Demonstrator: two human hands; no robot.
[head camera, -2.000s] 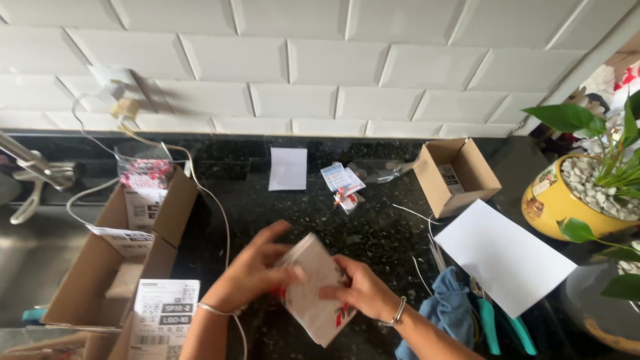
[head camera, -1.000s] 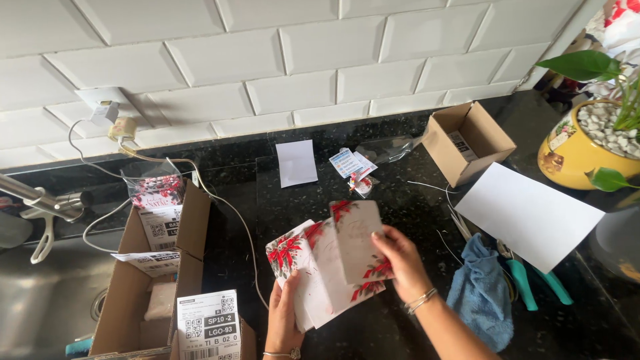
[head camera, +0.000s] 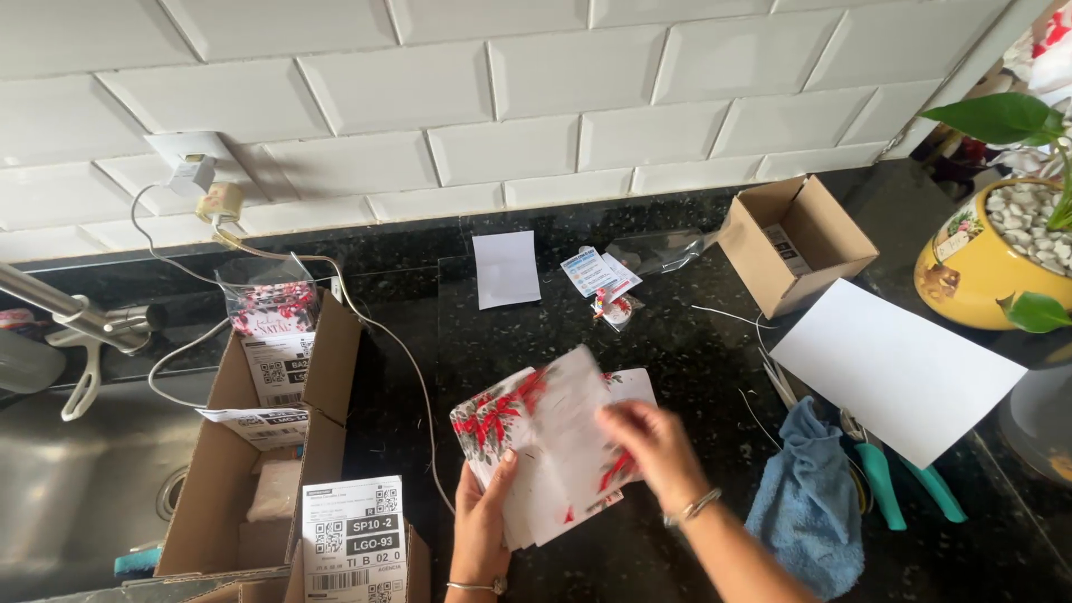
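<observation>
Several white paper cards printed with red flowers (head camera: 548,444) are fanned out low in the middle of the head view. My left hand (head camera: 486,502) grips the stack at its lower left, thumb on top. At the right side of the same cards is my right hand (head camera: 657,448), its fingers on the edge of one card; the motion blurs it slightly. Behind the cards, a blank white card (head camera: 507,270) lies on the dark counter, with small printed leaflets (head camera: 590,272) and a small clear packet (head camera: 617,310) beside it.
Labelled cardboard boxes (head camera: 331,360) line the left side, near a steel sink (head camera: 75,469) and a white cable (head camera: 402,360). On the right are a small open box (head camera: 762,260), a white sheet (head camera: 896,368), a blue cloth (head camera: 808,502), teal-handled pliers (head camera: 879,486) and a yellow plant pot (head camera: 963,268).
Two seconds ago the cards were gathered in one pile; they are now fanned out. Since one second ago, my right hand has shifted lower on the cards.
</observation>
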